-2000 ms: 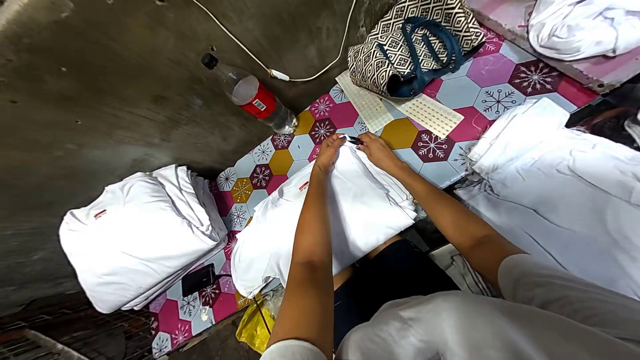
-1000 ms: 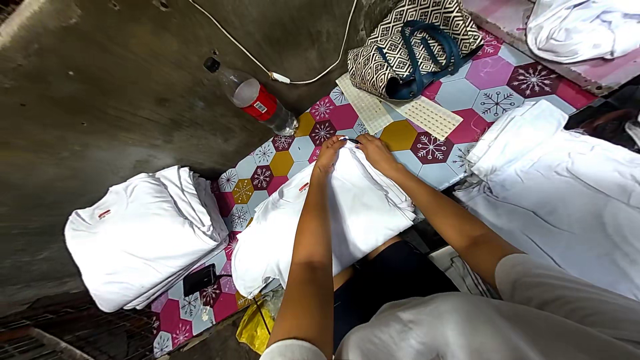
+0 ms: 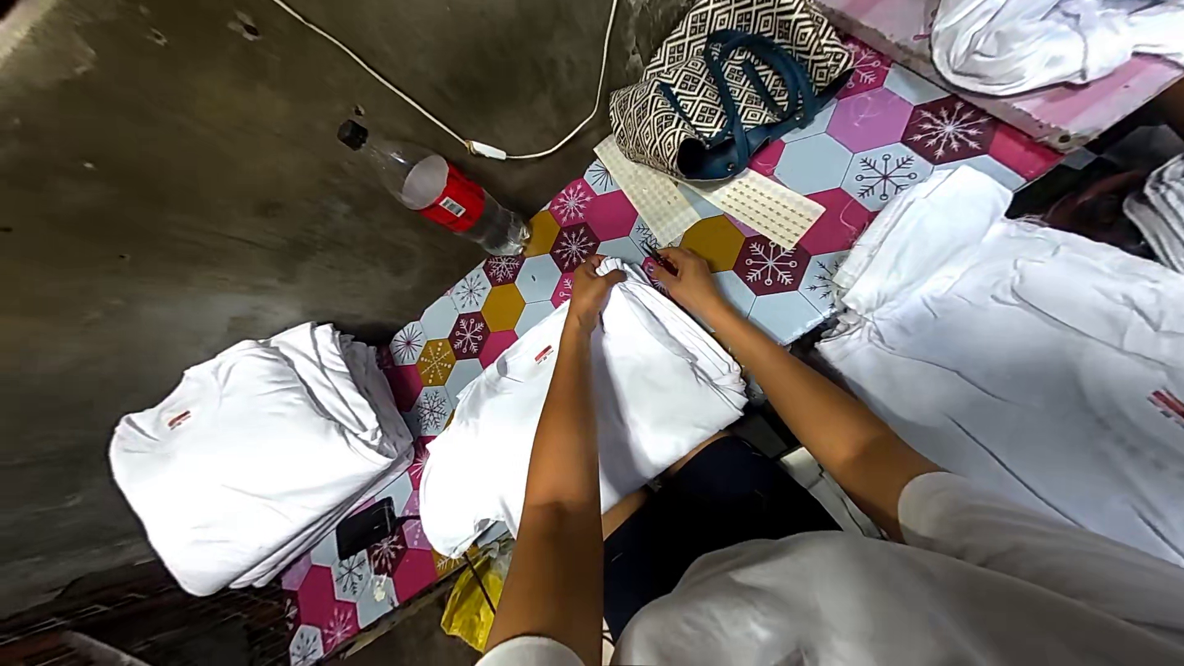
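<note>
A stack of folded white shirts (image 3: 647,379) lies in front of me, partly on the patterned table and partly over my lap. My left hand (image 3: 592,285) pinches the bunched fabric at its far edge. Just right of that edge, my right hand (image 3: 683,277) holds a small dark pointed tool (image 3: 659,259), perhaps thread snips; the fingers hide most of it. The tool's tip is apart from the cloth. Another stack of folded white shirts (image 3: 250,453) lies to the left, and a heap of white garments (image 3: 1017,351) is at the right.
A plastic bottle (image 3: 453,199) leans by the wall, beneath a white cord (image 3: 398,92). A patterned bag (image 3: 731,83) rests on perforated strips (image 3: 758,203) at the table's back. A black phone-like object (image 3: 365,527) lies beside the left stack. A yellow plastic bag (image 3: 476,601) hangs below the table edge.
My right hand has moved right, away from the fabric edge and my left hand, with the dark tool in it. The left hand stays at the far edge of the shirts.
</note>
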